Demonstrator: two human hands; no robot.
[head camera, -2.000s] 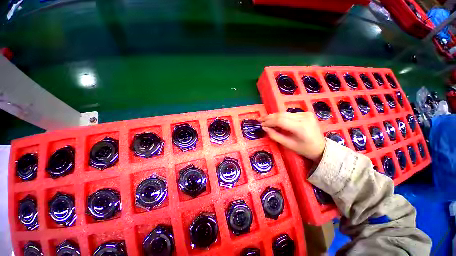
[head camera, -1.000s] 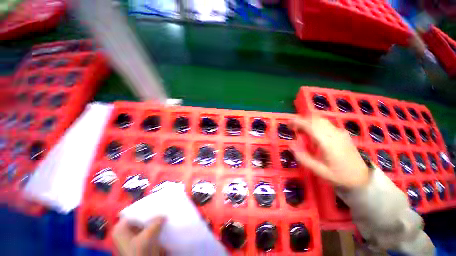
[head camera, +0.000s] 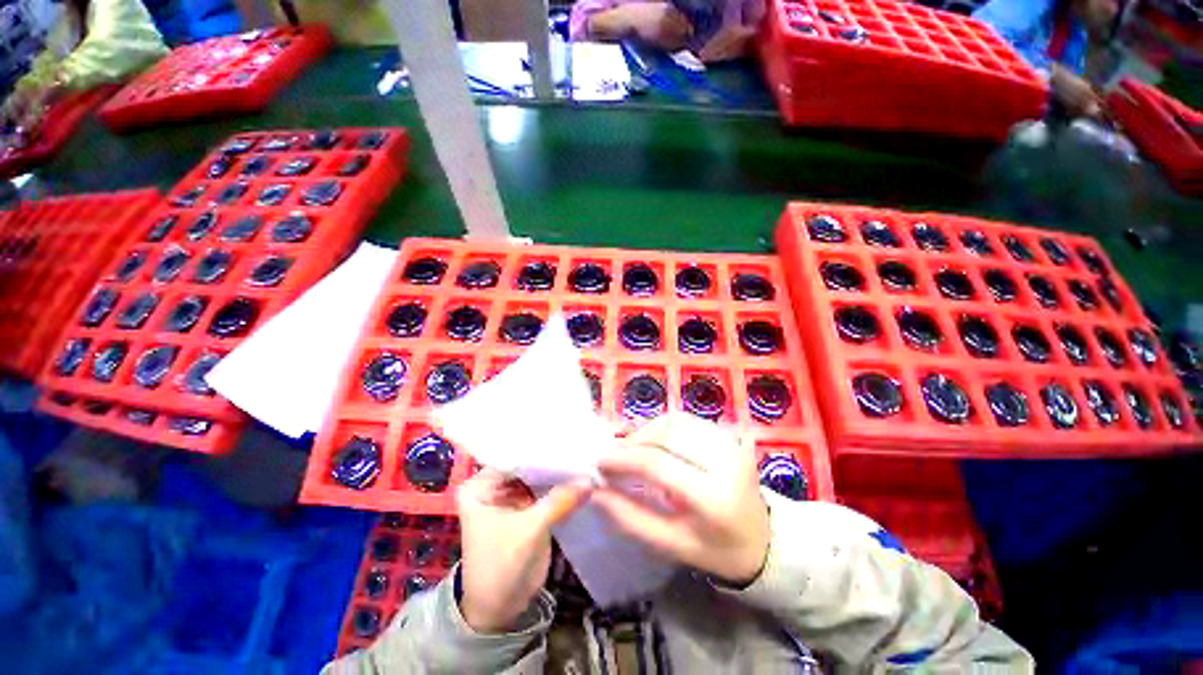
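A red compartment tray (head camera: 528, 251) lies in front of me with rows of glossy black round units in its pockets. A white sheet (head camera: 528, 415) is held up over the front middle of the tray and hides several pockets. My left hand (head camera: 508, 541) grips the sheet's lower edge between thumb and fingers. My right hand (head camera: 693, 501) is beside it, its fingertips closed on the same sheet. The two hands nearly touch. Whether a small piece is between the fingertips cannot be told.
A filled red tray (head camera: 825, 356) stands at the right, another (head camera: 323, 172) at the left. White paper (head camera: 310, 336) lies between the left and middle trays. Lower trays (head camera: 910, 501) show below the bench edge. A white upright (head camera: 455, 119), stacked trays (head camera: 897, 99) and people's arms are across the green bench.
My right hand has left the tray's upper right corner and come to the white sheet. My left hand has moved right with the sheet. The view has shifted, showing more of the far side.
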